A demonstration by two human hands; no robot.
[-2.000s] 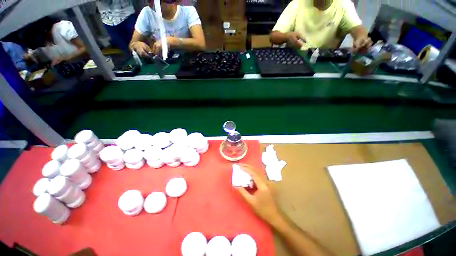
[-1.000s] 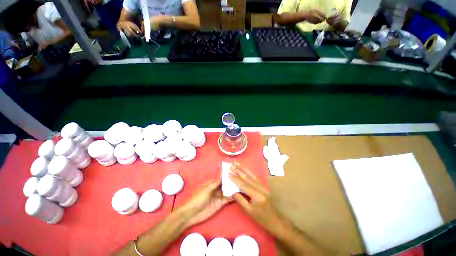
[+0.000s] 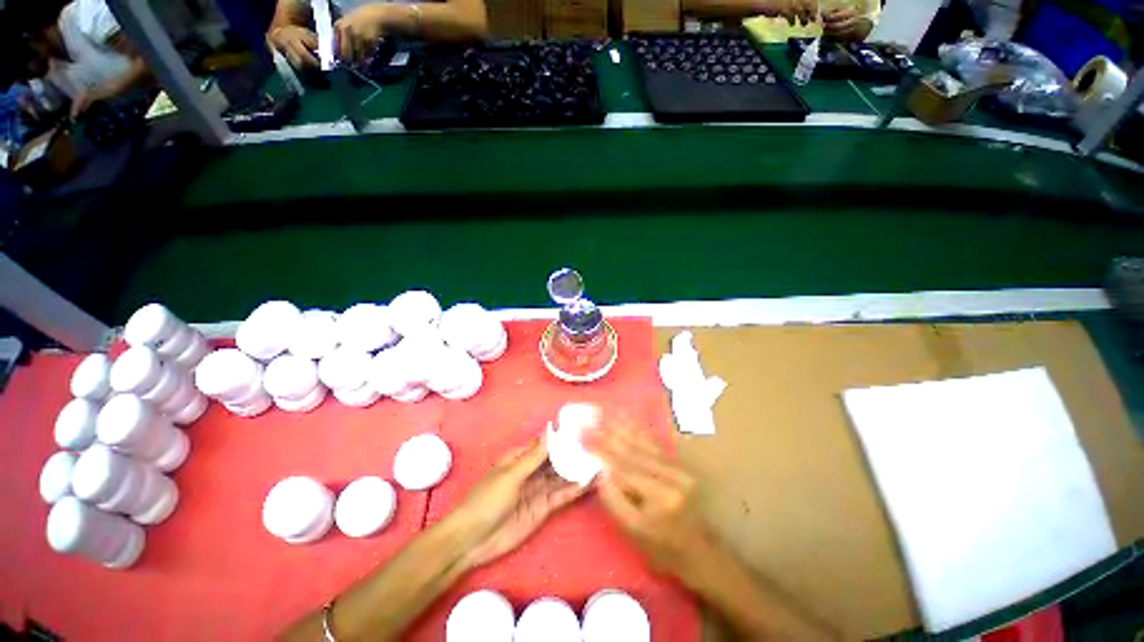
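A white round part [image 3: 575, 442] is held up above the red mat, between my two hands. My left hand [image 3: 521, 502] grips it from the left and below. My right hand [image 3: 642, 483] is blurred and touches the part's right side; a wiping cloth cannot be told apart from the part there. The clear bottle [image 3: 578, 347] with its metal lid flipped up stands just behind my hands. A crumpled white wipe [image 3: 691, 384] lies on the cardboard to the bottle's right.
White parts stand in leaning stacks [image 3: 144, 426] at the left and a cluster [image 3: 364, 351] along the back. Loose parts [image 3: 365, 507] sit mid-mat, with three more [image 3: 548, 622] at the near edge. White foam [image 3: 981, 493] lies on the cardboard [image 3: 784, 502]. People's hands work opposite.
My left hand has come in from below and holds the part. My right hand has moved from near the bottle to the part. The whole view has tilted down somewhat.
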